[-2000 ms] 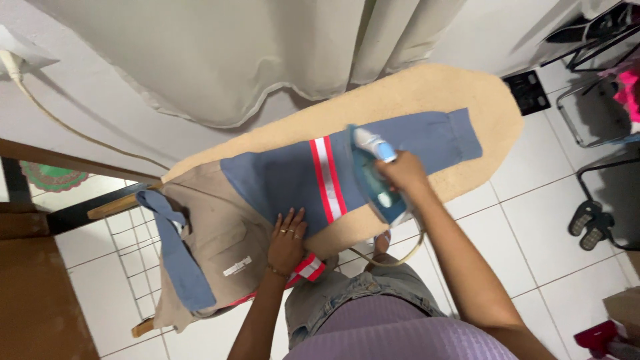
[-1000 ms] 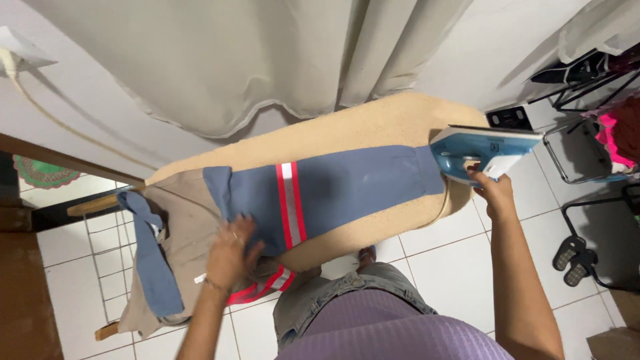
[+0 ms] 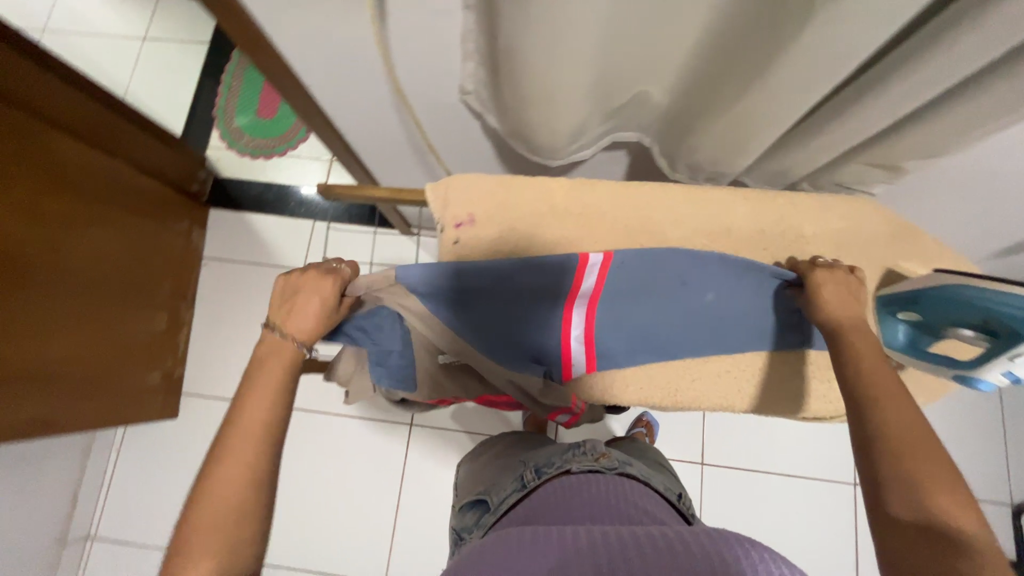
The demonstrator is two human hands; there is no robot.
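Observation:
A blue and beige work shirt (image 3: 680, 308) with a red and silver reflective band lies partly on the padded ironing board (image 3: 640, 212). My left hand (image 3: 314, 298) grips the beige shoulder part beyond the board's left end. Near the right, my right hand (image 3: 828, 292) holds the end of the blue sleeve. The sleeve is stretched between both hands. Beside my right hand, a blue and white clothes iron (image 3: 952, 324) rests at the board's right part. The rest of the shirt hangs bunched over the front left edge.
A brown wooden door (image 3: 96, 240) stands at the left, with a green and pink crocheted rug (image 3: 256, 108) beyond the doorway. A light curtain (image 3: 640, 80) hangs behind the board. A pale cord (image 3: 400, 88) runs down the wall. White floor tiles surround my feet.
My right hand has let go of the iron and taken hold of the sleeve end. My left hand has moved left and gripped the shoulder part. The view has shifted left.

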